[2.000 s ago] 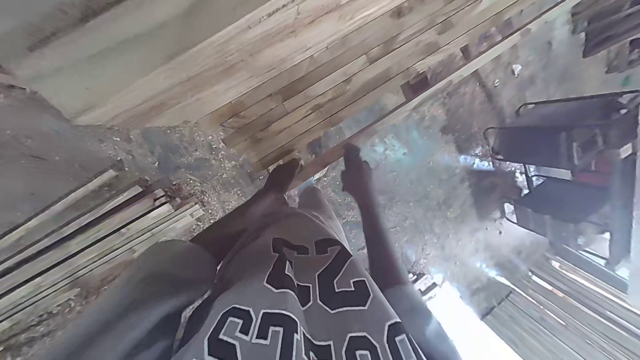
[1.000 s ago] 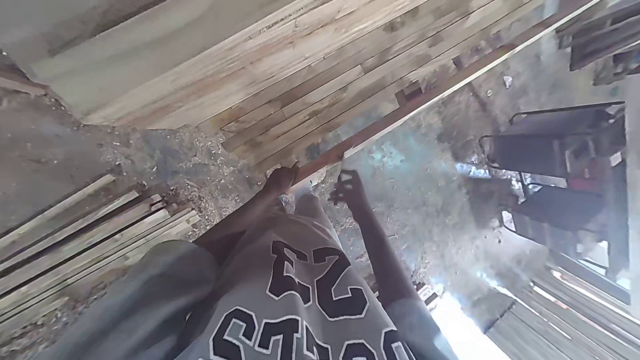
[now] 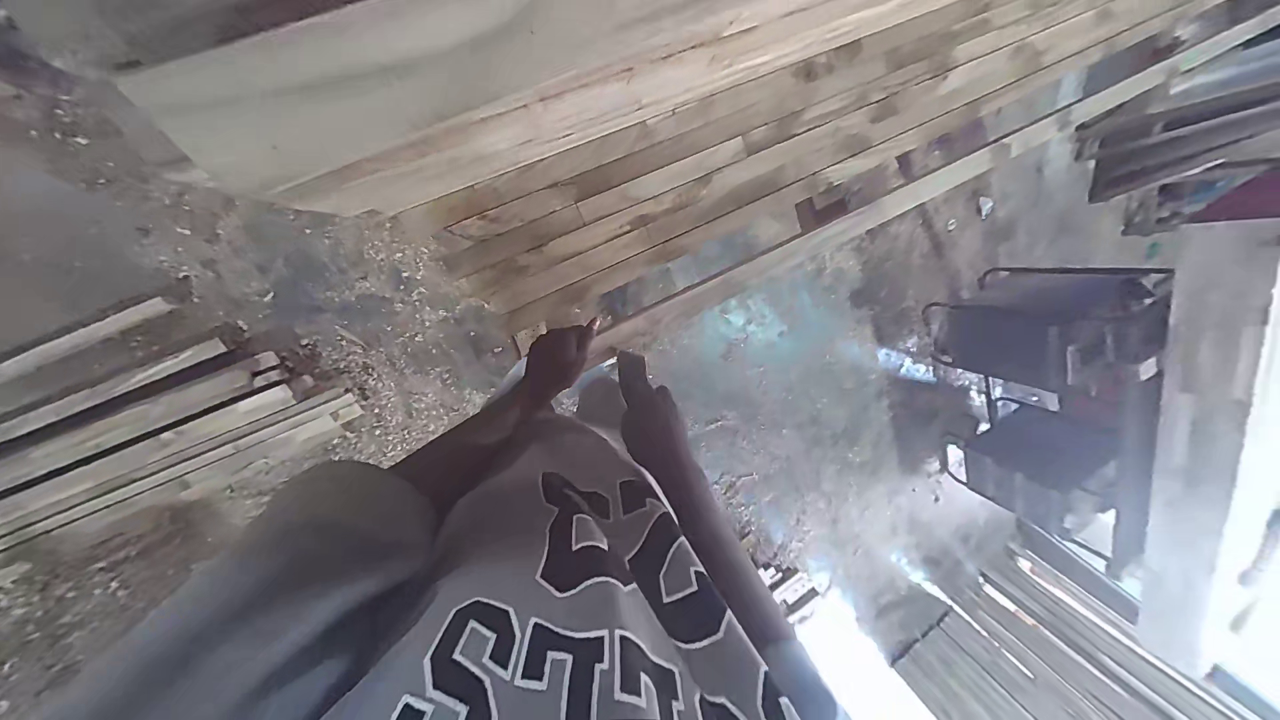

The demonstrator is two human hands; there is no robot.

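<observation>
A long, narrow wooden board (image 3: 830,235) runs diagonally along the near edge of a wide spread of planks (image 3: 640,170). My left hand (image 3: 560,360) is closed at the board's lower left end, with its fingertips by the edge; the palm side is hidden. Just to the right, my right hand (image 3: 655,420) grips a small, flat, dark block (image 3: 632,378) that points up toward the board. A small gap seems to lie between the block and the board. What the block is made of cannot be told.
Stacked wooden strips (image 3: 180,430) lie on the littered ground at left. Dark chairs with metal frames (image 3: 1050,330) stand at right, near a pale post (image 3: 1205,430). More boards lie at lower right (image 3: 1010,640) and upper right (image 3: 1180,140).
One second ago my right hand's fingers were more spread; now they are closed around the small block. My left hand stays at the board's end.
</observation>
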